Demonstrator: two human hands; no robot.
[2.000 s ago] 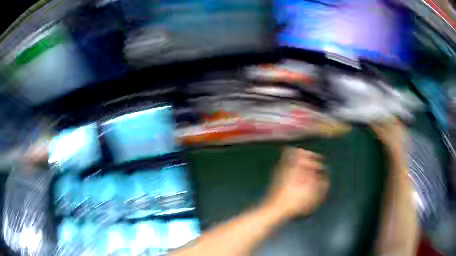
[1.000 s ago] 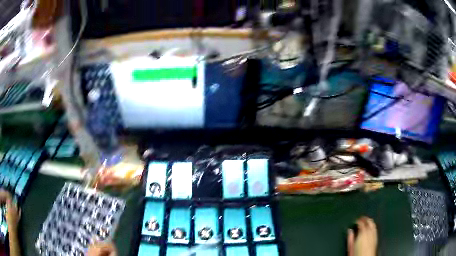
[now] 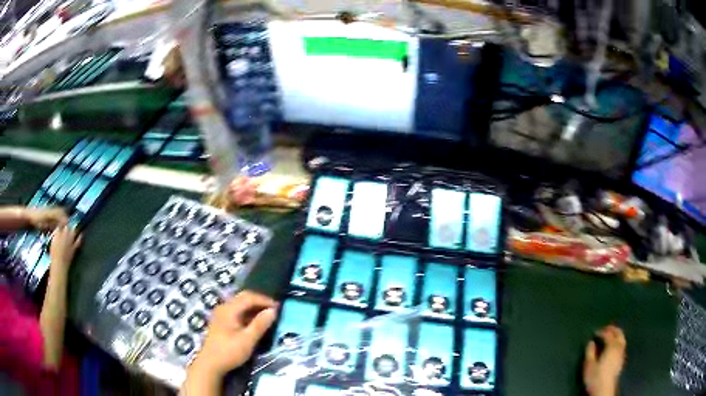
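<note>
A black pocket tray (image 3: 505, 309) holds rows of light blue panels (image 3: 395, 280). In its back row, the first panel has a disc, the second is plain white, the third pocket is empty, and the last two show faint circles. Lower panels have black-and-silver discs. A clear film (image 3: 341, 332) with glare lies over the lower rows. A sticker sheet (image 3: 174, 267) with rows of discs lies left of the tray. My left hand (image 3: 236, 331) is between sheet and tray, fingers curled; blur hides whether it holds anything. My right hand (image 3: 605, 362) is low at right, fingers bent, apparently empty.
Another person's hands (image 3: 56, 224) work at trays at far left. A monitor (image 3: 348, 85) stands behind the tray beside a wrapped post (image 3: 207, 116). Printed bags (image 3: 573, 251) and cables lie at back right. Another sticker sheet (image 3: 689, 340) is at the right edge.
The view has swung left, so the tray sits further right and lower in it. My left hand has come further into view, beside the tray. The early motion blur has eased.
</note>
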